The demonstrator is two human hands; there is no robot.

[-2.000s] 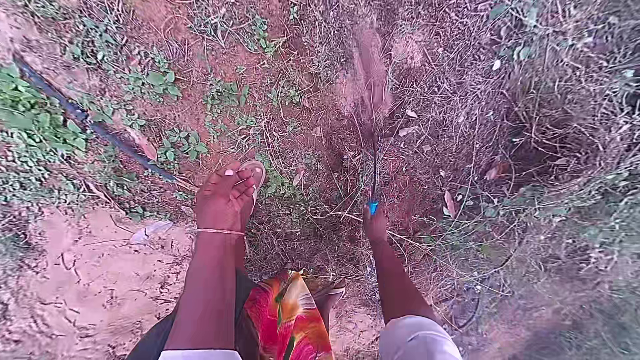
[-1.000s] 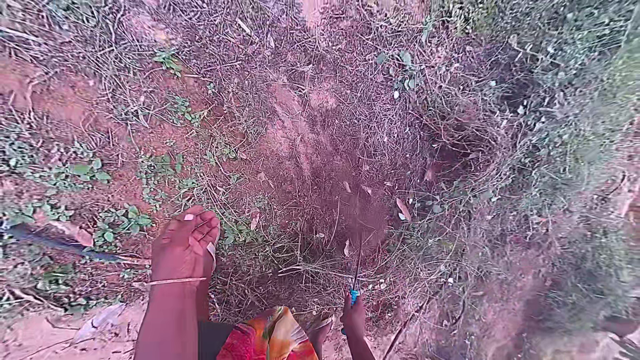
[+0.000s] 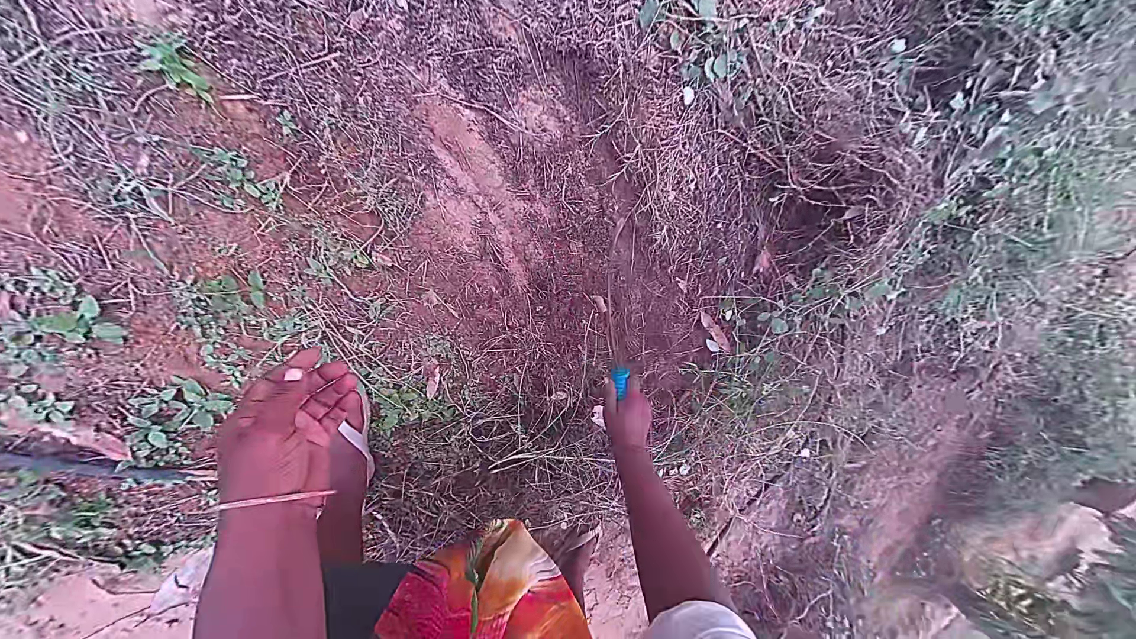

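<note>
My right hand grips the blue handle of a tool with a long, thin, blurred blade, which points away from me low over the soil and dry grass. The type of tool cannot be told. My left hand holds nothing. Its fingers are loosely curled but apart, and a thin band circles the wrist. Beneath it shows a foot in a sandal. A red, orange and yellow patterned cloth hangs between my arms.
Dry grass and cut stems cover the reddish soil. Small green weeds grow at left, beside a dark pole-like thing. A tangled clump of dry stems lies at upper right. Pale rocks show at lower right.
The view has shifted over the ground to the right. The tool in my right hand has swung about, and the dust or loose soil near its blade has thinned. My left hand remains free.
</note>
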